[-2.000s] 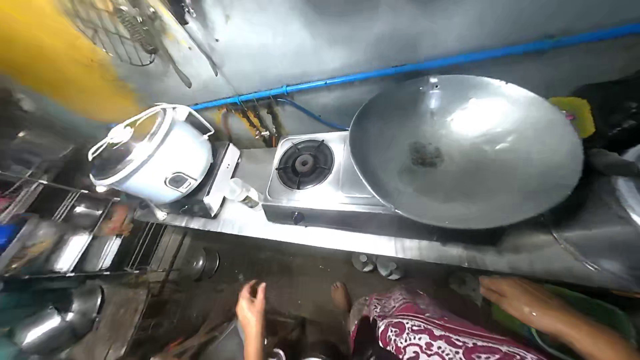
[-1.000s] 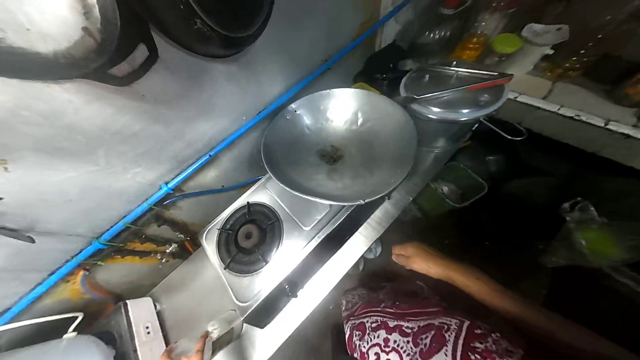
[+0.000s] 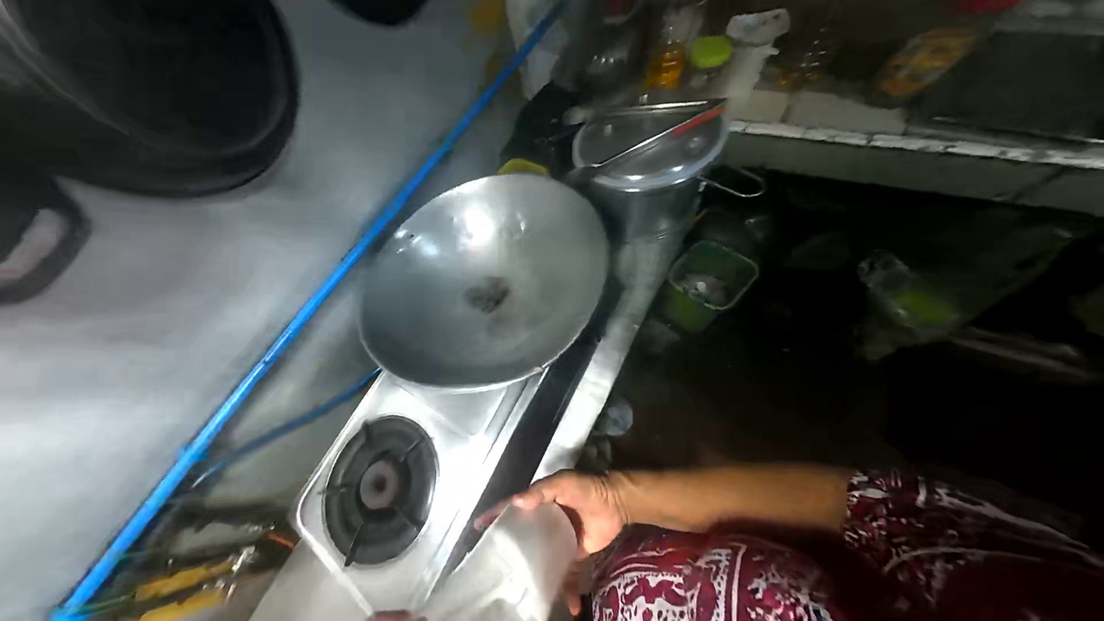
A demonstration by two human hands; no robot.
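Observation:
My right hand (image 3: pixel 582 509) grips the upper edge of a pale, translucent container or bag (image 3: pixel 509 569), blurred at the bottom of the head view. Only fingertips of my left hand (image 3: pixel 395 616) show at the bottom edge, beside that pale thing; their grip is hidden. Left of my right hand lies the gas stove's bare burner (image 3: pixel 379 490) on a steel top. A large metal wok (image 3: pixel 487 280) sits over the stove's far end, with a dark patch at its bottom.
A lidded metal pot (image 3: pixel 651 151) stands beyond the wok, with a red-marked utensil across its lid. A blue pipe (image 3: pixel 302 315) runs along the wall. Dark pans (image 3: pixel 155 95) hang at upper left. A green basket (image 3: pixel 714 276) is low at the right; jars and bottles stand on a ledge (image 3: pixel 802 134).
My right hand has come from the side of the counter to the pale container or bag, which was near my left hand a second ago. The view has swung right.

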